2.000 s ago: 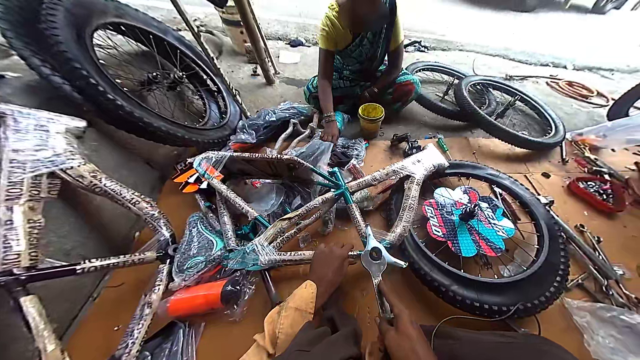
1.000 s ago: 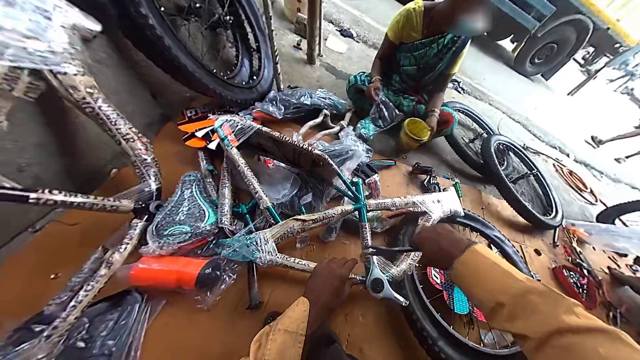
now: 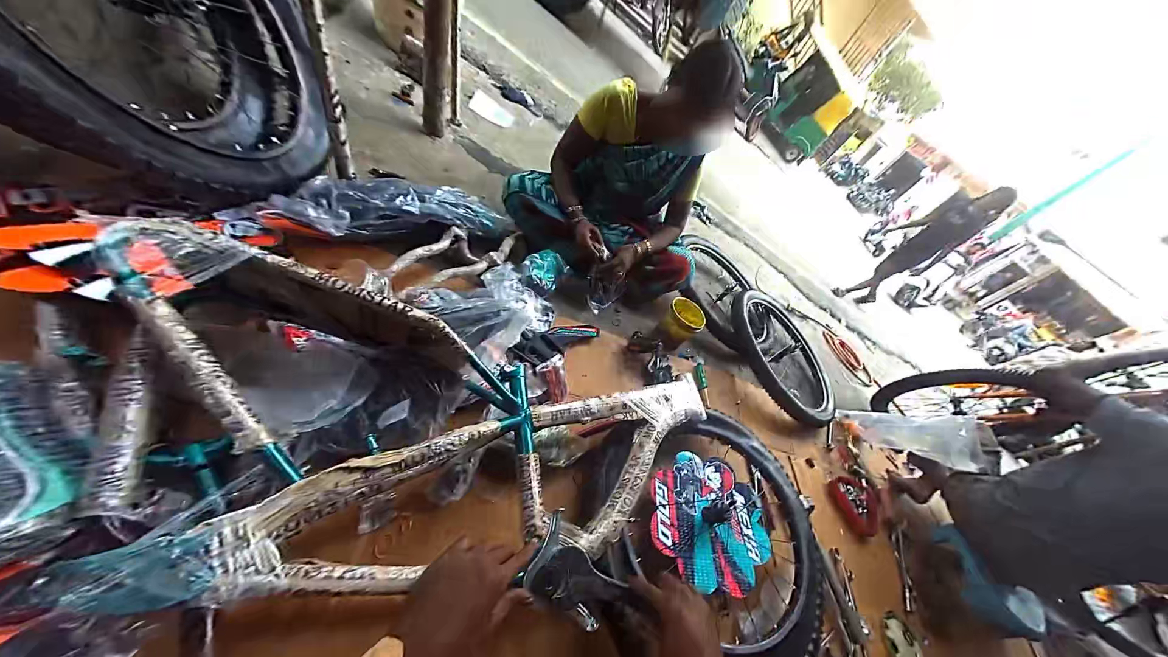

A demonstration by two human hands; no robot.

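Observation:
A bicycle frame [image 3: 383,461] wrapped in printed paper and clear plastic lies across the view, its teal tubing bare near the seat tube. My left hand [image 3: 465,598] is at the frame's bottom bracket, fingers against the dark crank part [image 3: 570,579] there; whether it grips the tube or the part is unclear. On the other side of that part is my right hand [image 3: 675,616], blurred and cut by the lower edge, with its fingers close to the part; its hold cannot be made out. Behind them lies a fat-tyred wheel [image 3: 803,547] with a printed red and blue card in its spokes.
A person [image 3: 630,173] sits beyond the frame, handling something small, beside a yellow tub [image 3: 684,319]. Another person's arm [image 3: 1049,493] reaches in at right, near a red tray [image 3: 855,505] and tools. More wheels [image 3: 783,358] lie behind; large tyres [image 3: 182,164] stand upper left.
My right hand has moved from over the rear of the frame down beside the crank part. The seated person's hand has left the yellow tub. Another person's arm now shows at right. The view has shifted.

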